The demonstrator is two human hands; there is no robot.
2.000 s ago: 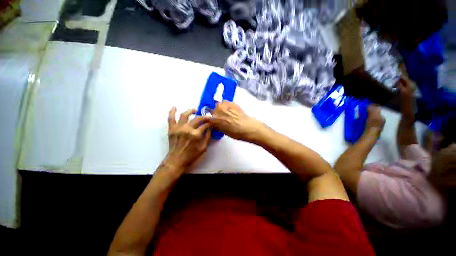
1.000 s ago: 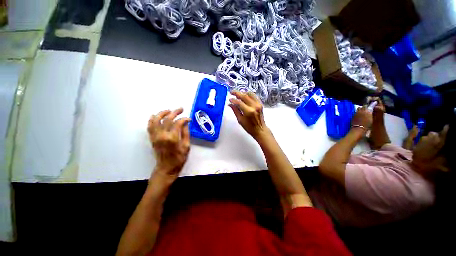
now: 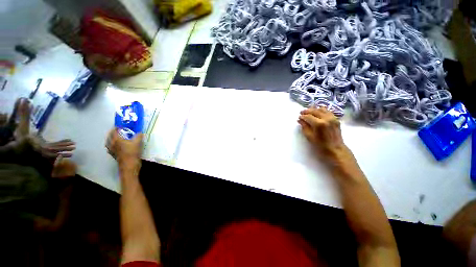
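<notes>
My left hand (image 3: 125, 149) grips the near end of a blue tray (image 3: 130, 116) at the left, beside the taped table joint. White pieces show in the tray; its near end is partly hidden by my fingers. My right hand (image 3: 322, 130) is at the near edge of the cable pile (image 3: 365, 57), fingers curled together against the coils. Whether it holds a coil cannot be told.
Another blue tray (image 3: 448, 130) lies at the right edge. A red and yellow bag (image 3: 113, 44) and a yellow cloth (image 3: 182, 10) are at the back left. Another person's hands (image 3: 52, 148) are at the far left, near dark packs (image 3: 82, 86). Part of an arm shows at lower right.
The view has swung left. My left hand has taken hold of the tray and carried it left to the joint. My right hand has moved from beside the tray to the cable pile.
</notes>
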